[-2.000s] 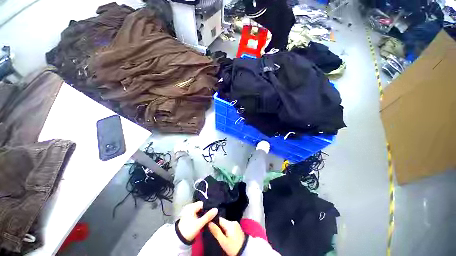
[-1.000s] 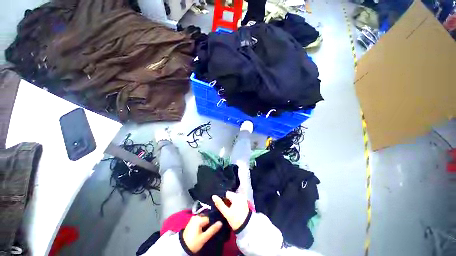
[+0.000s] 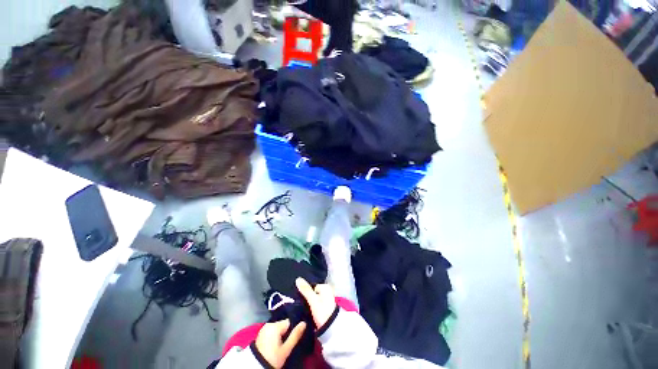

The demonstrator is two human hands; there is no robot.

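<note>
A black garment (image 3: 292,277) lies bunched on my lap between my knees. A small white loop (image 3: 280,300) shows on it, just left of my right hand. My left hand (image 3: 278,341) is low at the near edge of the garment, thumb and fingers closed on the cloth. My right hand (image 3: 317,303) is a little farther forward and to the right, and pinches the same garment. The cloth between the hands is dark and its detail cannot be made out. No tool can be seen in either hand.
A blue crate (image 3: 288,164) heaped with black garments (image 3: 353,108) stands ahead. Brown garments (image 3: 151,108) are piled ahead-left. A white table (image 3: 58,288) with a phone (image 3: 91,222) is at left. Tangled black cords (image 3: 169,277) and black cloth (image 3: 404,295) lie on the floor. A brown board (image 3: 570,108) leans at right.
My right hand has moved forward of my left hand, which was level with it at first. The white loop has shifted nearer the hands. The view has turned to the right.
</note>
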